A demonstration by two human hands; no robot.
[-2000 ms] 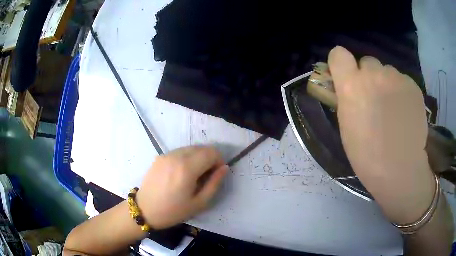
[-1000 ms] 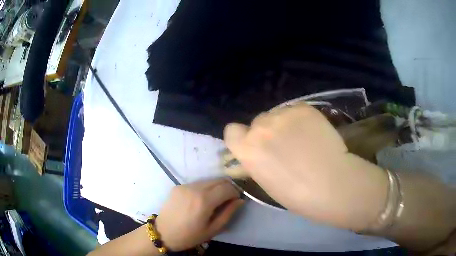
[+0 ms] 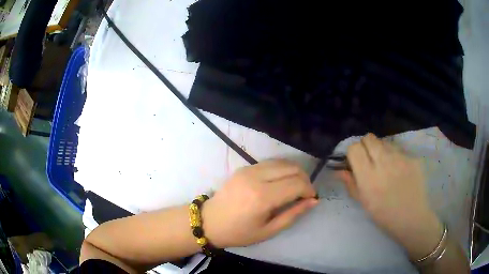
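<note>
A black cut garment panel (image 3: 321,80) lies in layers across the upper middle of the table, its lower edge angled. A long narrow black tape (image 3: 166,83) runs from the upper left down to my left hand (image 3: 262,206), which pinches it. A short stretch of tape shows between my left fingertips and the panel's lower corner. My right hand (image 3: 389,187) is closed around small thread snips (image 3: 336,162), mostly hidden in the fist; their dark blades point left at the tape, by the panel's corner.
The white table cover (image 3: 134,144) bears faint pen marks. A blue perforated basket (image 3: 67,152) stands at the left table edge. A long dark padded shape (image 3: 29,45) and wooden pieces are at the upper left. Part of a dark object with a pale edge (image 3: 479,230) shows at the right edge.
The iron has left my right hand, which now holds snips. My left hand has moved right, still with the tape. The panel appears higher and farther right in view.
</note>
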